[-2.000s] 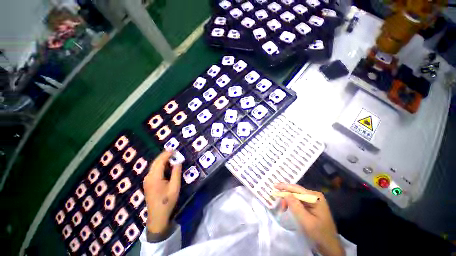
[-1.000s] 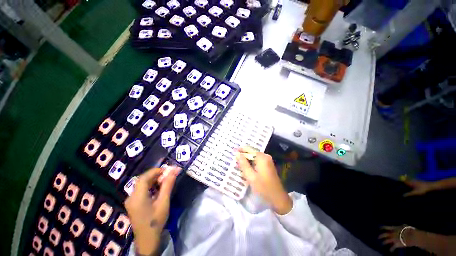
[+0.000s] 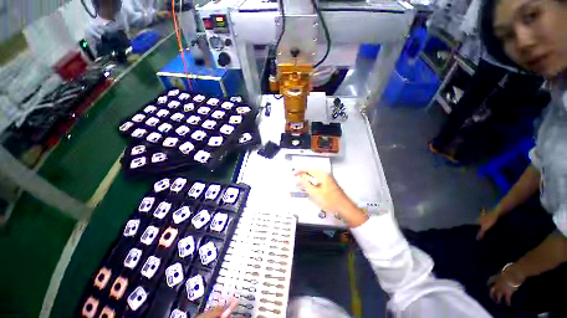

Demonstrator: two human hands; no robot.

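My right hand (image 3: 326, 194) is over the white cover plate (image 3: 311, 164) at the front of the machine bed. Its fingers are curled around a pale pen-like tool (image 3: 310, 179), which shows only in small part. My left hand (image 3: 220, 310) is cut off by the bottom edge; only fingertips show, over the lower left of the white small-parts tray (image 3: 263, 261). What they hold cannot be told. The tray has rows of slots with tiny elongated inserts. The black blister tray (image 3: 194, 238) beside it holds white and pink-orange square housings.
A gold-orange press head (image 3: 295, 93) hangs over black and orange fixture nests (image 3: 325, 144). A loose black block (image 3: 269, 149) lies left of them. Crooked stacked blister trays (image 3: 186, 130) are at left, before a blue box (image 3: 193, 73). A person (image 3: 546, 143) is at right.
The view has tilted up and turned toward the machine. My right hand has moved from the small-parts tray to the cover plate. My left hand has dropped to the bottom edge.
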